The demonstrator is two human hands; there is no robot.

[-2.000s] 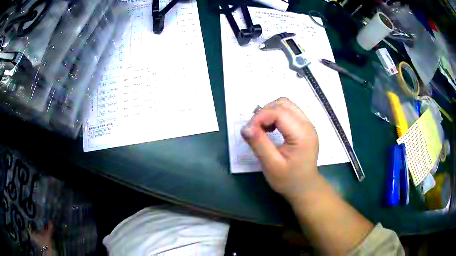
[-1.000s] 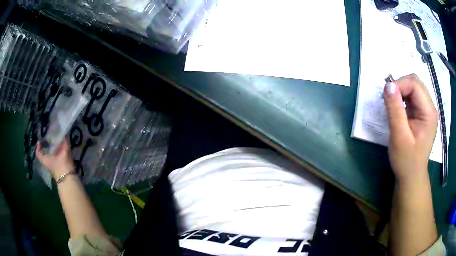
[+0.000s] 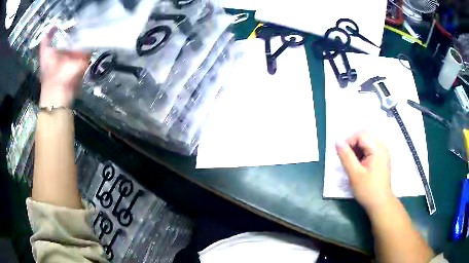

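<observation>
My left hand (image 3: 64,69) is raised at the upper left over the stacked clear trays (image 3: 154,110). It is blurred and grips a whitish, see-through plastic piece (image 3: 110,28). Black ring-arm parts (image 3: 154,38) show in and through the top trays. My right hand (image 3: 367,164) rests over the right-hand inspection sheet (image 3: 339,113), thumb and fingers pinched together. The small metal fitting seen at its fingertips a second ago cannot be made out now. A digital caliper (image 3: 403,131) lies on the same sheet, right of my hand.
More ring-arm parts (image 3: 272,54) lie at the top of the sheets. Another sheet (image 3: 262,118) lies mid-bench. A pen (image 3: 427,112), white roll (image 3: 450,68) and blue tool (image 3: 460,210) are at the right. Below the bench edge, lower left, trays (image 3: 149,221) hold black parts.
The view has swung left and up over the bench. My left hand has come up from the lower trays to the stack, with the plastic piece. My right hand keeps its pinch over the sheet.
</observation>
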